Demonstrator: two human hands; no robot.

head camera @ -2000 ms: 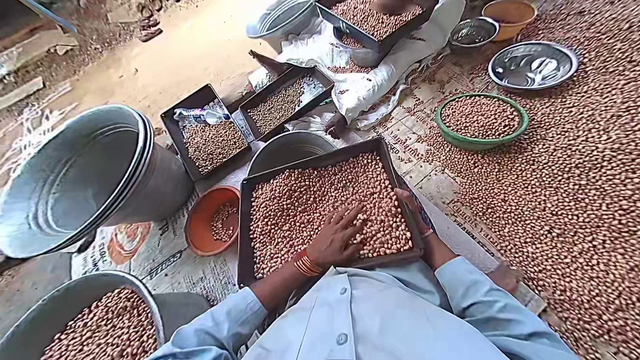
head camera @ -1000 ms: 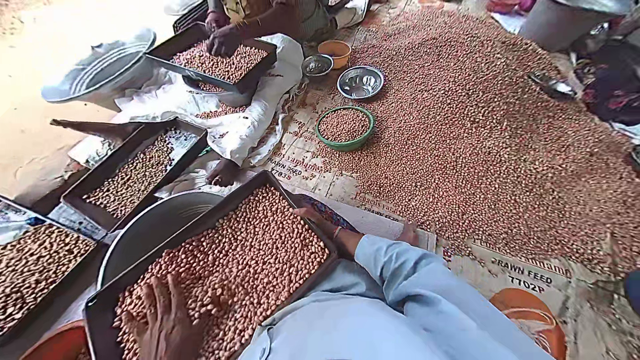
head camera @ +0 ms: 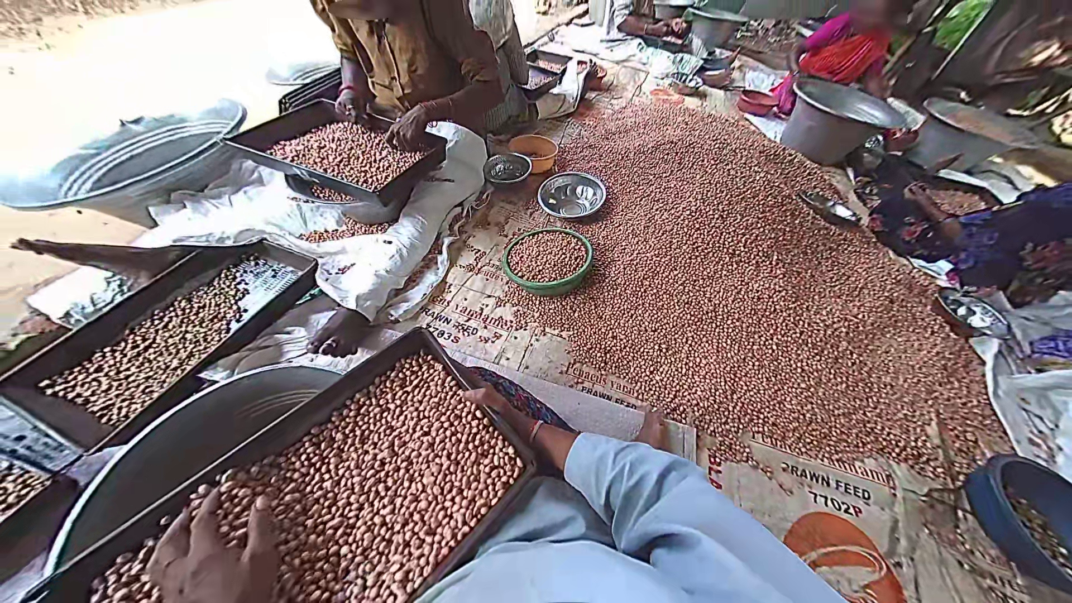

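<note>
A dark rectangular tray (head camera: 435, 347) full of pinkish-brown kernels, which look like shelled peanuts (head camera: 377, 469), is tilted across the view in front of my body. My left hand (head camera: 218, 553) lies on the kernels near the tray's lower left end, fingers spread and partly cut off by the frame. At the tray's right side, my right hand (head camera: 502, 410) grips the rim, with its thumb side partly hidden. Under the tray's left side is a large metal basin (head camera: 151, 427). A green bowl (head camera: 548, 286) of kernels stands beyond my right hand.
A large heap of kernels (head camera: 754, 285) covers printed sacks on the right. Near the heap are a steel bowl (head camera: 572, 196) and an orange bowl (head camera: 534, 151). Another person holds a filled tray (head camera: 335, 159). More trays (head camera: 159, 335) lie left; a blue tub (head camera: 1026, 519) stands lower right.
The view has turned toward the heap and the other people. My left hand has moved from the middle of the kernels to the tray's left end; my right hand stays at the rim.
</note>
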